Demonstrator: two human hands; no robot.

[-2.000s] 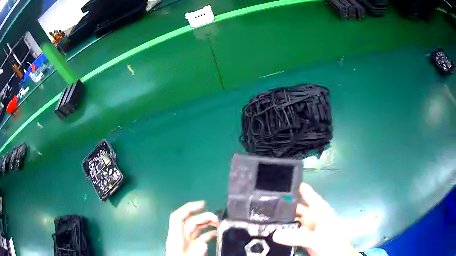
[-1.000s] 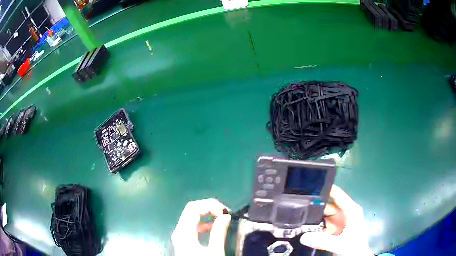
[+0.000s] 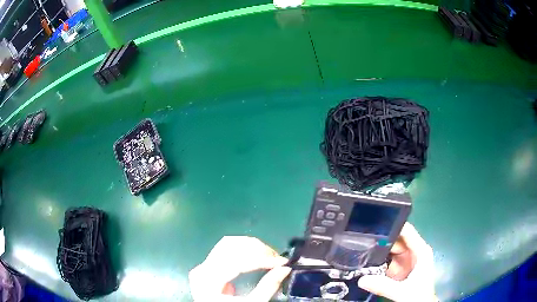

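The two-part unit (image 3: 356, 227) is held open near the bottom of the view. Its grey panel with a dark screen and round buttons is on top, and the front housing (image 3: 332, 286) with a pale ring is below, cut off by the lower edge. My right hand (image 3: 406, 265) grips the unit at its right side, thumb on the front housing. My left hand (image 3: 247, 268) pinches a thin black strip, probably the sealing gasket (image 3: 294, 250), at the unit's left edge. The gasket pile (image 3: 377, 141) lies just behind the unit.
A housing with exposed circuit board (image 3: 141, 157) lies at left. A second gasket bundle (image 3: 85, 250) is at lower left. Black blocks (image 3: 116, 62) stand by the green rail (image 3: 194, 26), more at far right (image 3: 465, 25). Speckled units (image 3: 26, 128) lie at far left.
The unit and hands have shifted right in view, and table objects moved right too as the view turned. My left fingers have closed on the black strip at the unit's left edge.
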